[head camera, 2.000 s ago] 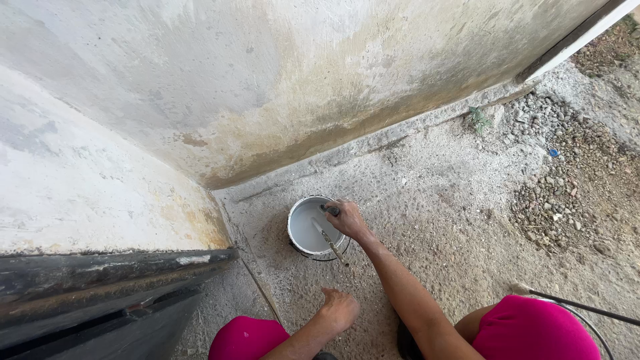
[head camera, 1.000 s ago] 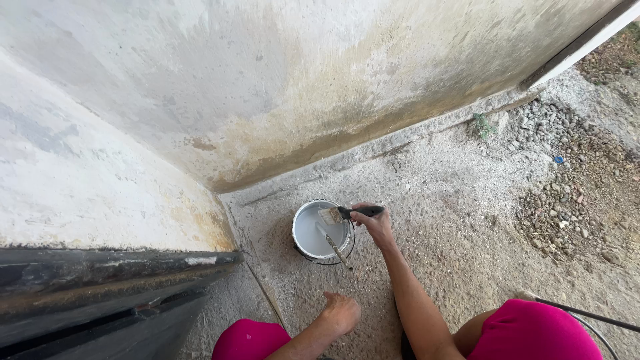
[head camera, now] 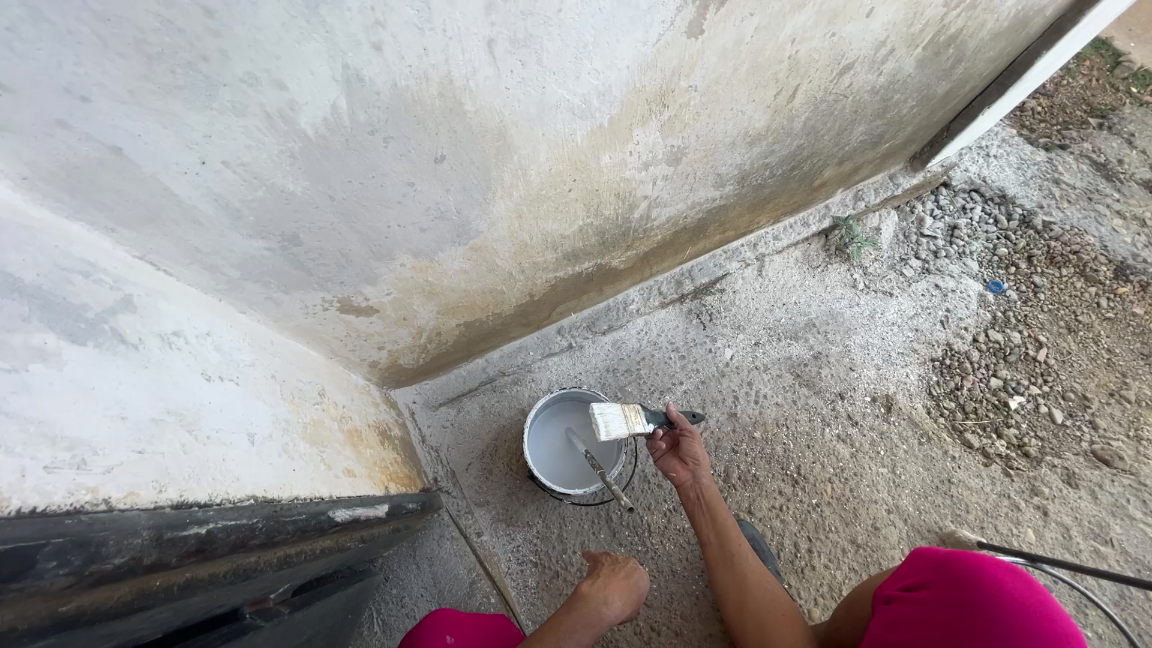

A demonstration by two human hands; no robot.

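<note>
My right hand [head camera: 679,447] grips the dark handle of a flat paintbrush [head camera: 621,420]. Its white-coated bristles point left, over the right side of the rim of a bucket [head camera: 529,450]. Whitish liquid fills part of that bucket, and a paint-smeared stick [head camera: 600,471] leans in it, its outer end resting across the near rim. Below the bucket, my left hand [head camera: 615,585] hangs above the ground with its fingers loosely curled; nothing shows in it, though its fingertips are partly hidden.
A patchy, stained plaster wall [head camera: 504,225] rises behind the bucket and meets a whiter wall [head camera: 162,387] at left. Dark boards [head camera: 180,558] stand lower left. Gravel [head camera: 1035,342] lies at right, and a dark rod [head camera: 1062,567] extends beside my knee.
The brush, earlier down in the bucket, has come up and lies level above the right rim. My right hand has moved right, away from the bucket. My left hand has stayed about where it was.
</note>
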